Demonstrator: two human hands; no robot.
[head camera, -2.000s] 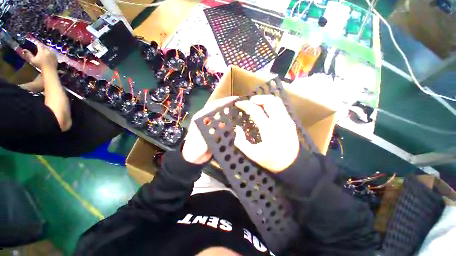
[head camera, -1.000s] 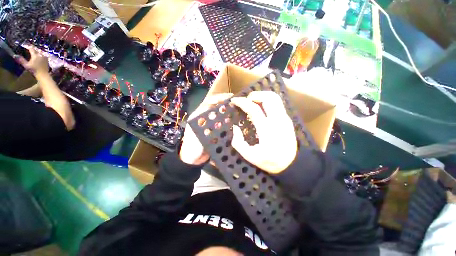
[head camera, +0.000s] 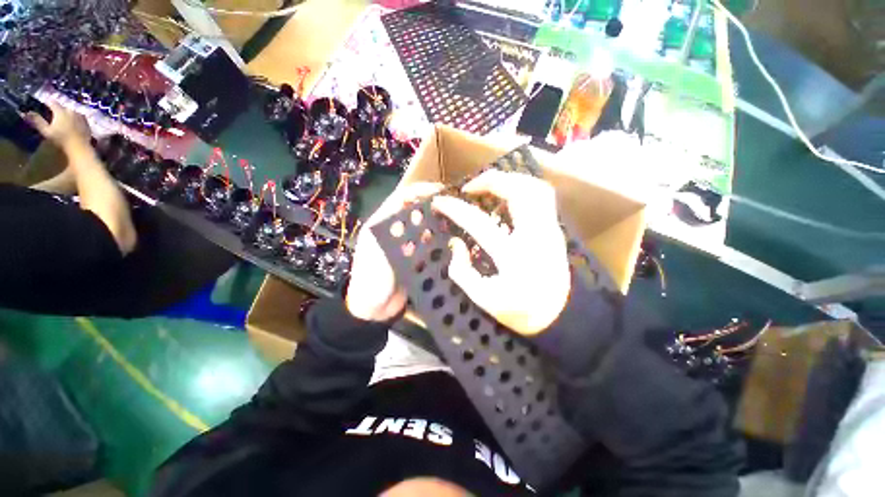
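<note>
A long black perforated sheet (head camera: 485, 354) slants from over the open carton (head camera: 606, 209) down to my chest. My left hand (head camera: 376, 272) grips the sheet's upper left edge, its fingers partly hidden behind the sheet. My right hand (head camera: 519, 257) lies over the sheet's upper part with fingers bent; small dark round pieces show between its thumb and fingers. Whether these pieces are loose or still in the sheet cannot be told. My right hand hides part of the holes and the carton's opening.
Wired round units (head camera: 330, 121) cluster left and beyond the carton, with more at right (head camera: 708, 349). A spare perforated sheet (head camera: 456, 68) lies beyond. A black boxy device (head camera: 209, 92) is far left. A black-sleeved person (head camera: 87, 243) works left; a white sleeve (head camera: 859, 437) shows right.
My right hand has shifted slightly up and left over the sheet, its fingers now more spread. The left person's hand has moved slightly. The dark sheet at the far right has shifted.
</note>
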